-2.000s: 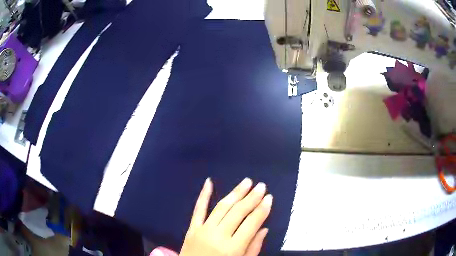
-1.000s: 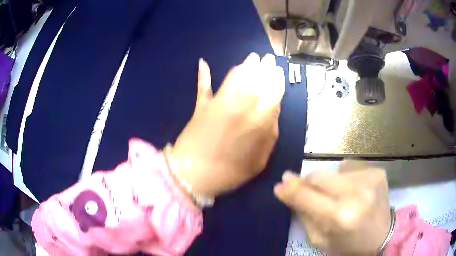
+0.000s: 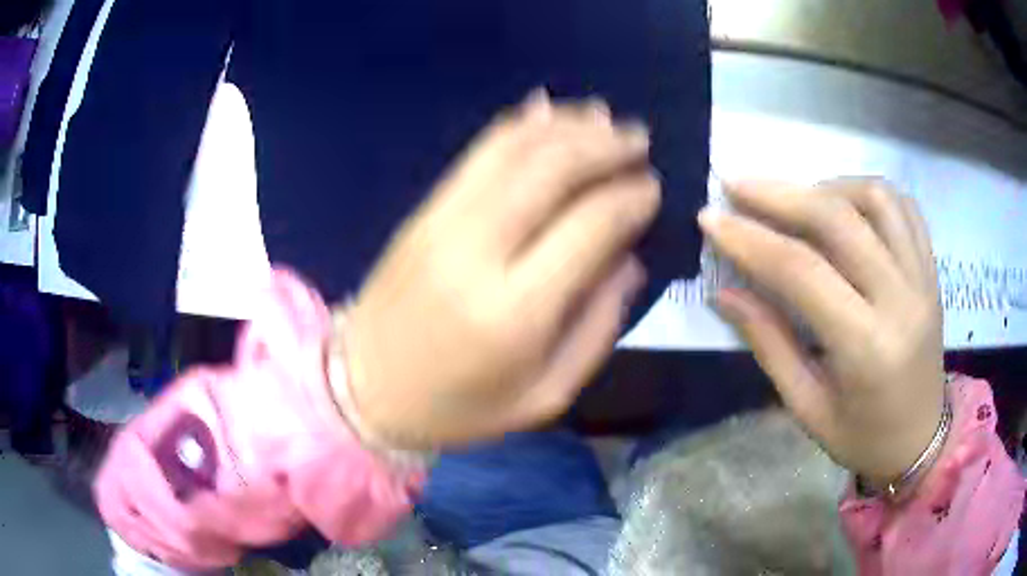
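The navy cut panel (image 3: 372,124) lies flat on the white table, its straight right edge running down between my hands. My left hand (image 3: 507,270) is over its lower right part, fingers bent and blurred; whether they grip cloth is hidden. My right hand (image 3: 839,304) is just right of the panel's edge, its fingertips close to the edge and its thumb apart from the fingers. No cloth shows between them.
More navy cut pieces (image 3: 124,158) lie at the left with white table between them. The machine bed (image 3: 833,39) shows at the upper right, dark scraps at its corner. Ruler markings (image 3: 980,287) run along the table's front edge. My lap is below.
The view has shifted down toward the table's front edge and lap; the machine head has left the picture. Both hands are now near the panel's lower right edge, my left hand lower on the cloth.
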